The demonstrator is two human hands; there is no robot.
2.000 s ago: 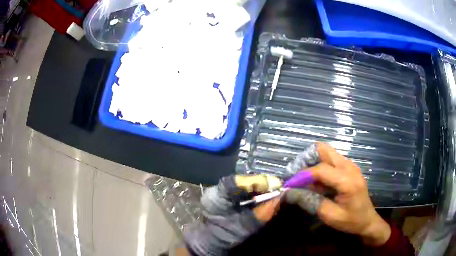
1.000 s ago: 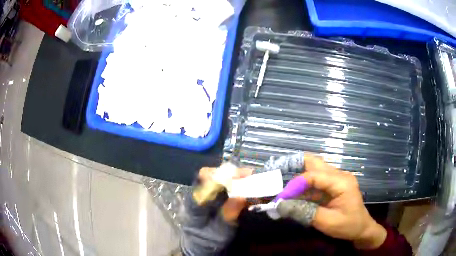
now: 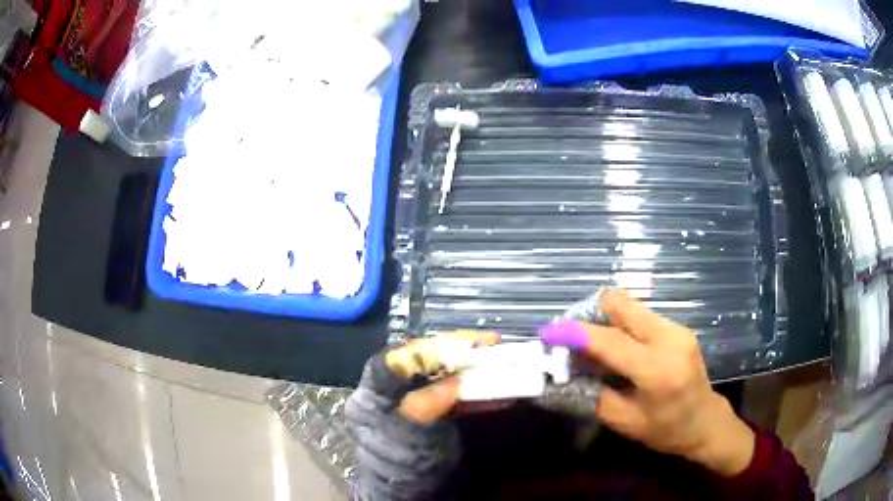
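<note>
My left hand [image 3: 416,401], in a grey fingerless glove with beige finger cots, holds a white body [image 3: 501,380] at the bottom centre. My right hand [image 3: 641,377], with a purple finger cot and grey finger wraps, has its fingers on a small white end piece [image 3: 558,365] at the right end of the body. Whether the two pieces are joined is too blurred to tell. One stemmed white part [image 3: 450,161] lies at the upper left of the clear ribbed tray [image 3: 607,235].
A blue bin [image 3: 264,299] heaped with small white pieces [image 3: 274,186] stands at the left, a black flat object [image 3: 130,240] beside it. A pocketed tray with white units [image 3: 862,220] is at right. Another blue bin [image 3: 636,54] stands behind. Clear plastic lies on the floor [image 3: 318,426].
The white body, upright-faced and in my left hand a second ago, now meets the small white piece at my right fingers. The view has shifted right, showing more of the pocketed tray.
</note>
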